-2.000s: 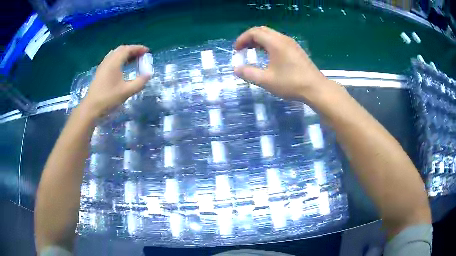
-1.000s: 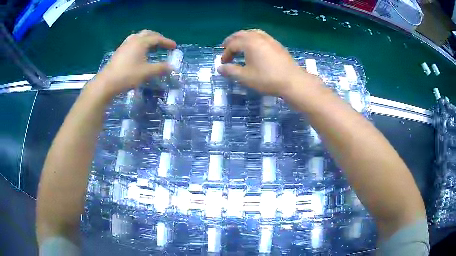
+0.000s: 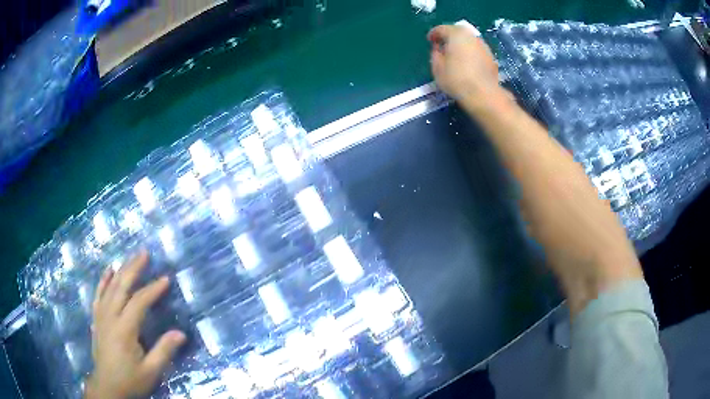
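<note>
A clear blister tray (image 3: 214, 269) lies at an angle before me, with rows of white blocks (image 3: 314, 208) in its pockets. My left hand (image 3: 132, 331) is over the tray's lower left part, fingers spread and empty. My right hand (image 3: 465, 62) is stretched out over the green belt's near edge, left of the stacked trays, fingers curled. A white part (image 3: 467, 28) shows at the top of this hand; whether it is gripped or lies behind is hidden.
Stacked clear trays (image 3: 615, 86) are at the right. The green belt (image 3: 350, 47) runs beyond a silver rail (image 3: 381, 121); another white piece (image 3: 423, 5) lies on it. The black work surface (image 3: 420, 226) shows between tray and stack. Cardboard (image 3: 148, 31) and blue-edged plastic (image 3: 39, 109) are upper left.
The view has turned to the right. My right hand has left the tray and reached right to the belt. My left hand has moved from the tray's far edge nearer to me and no longer holds a white block.
</note>
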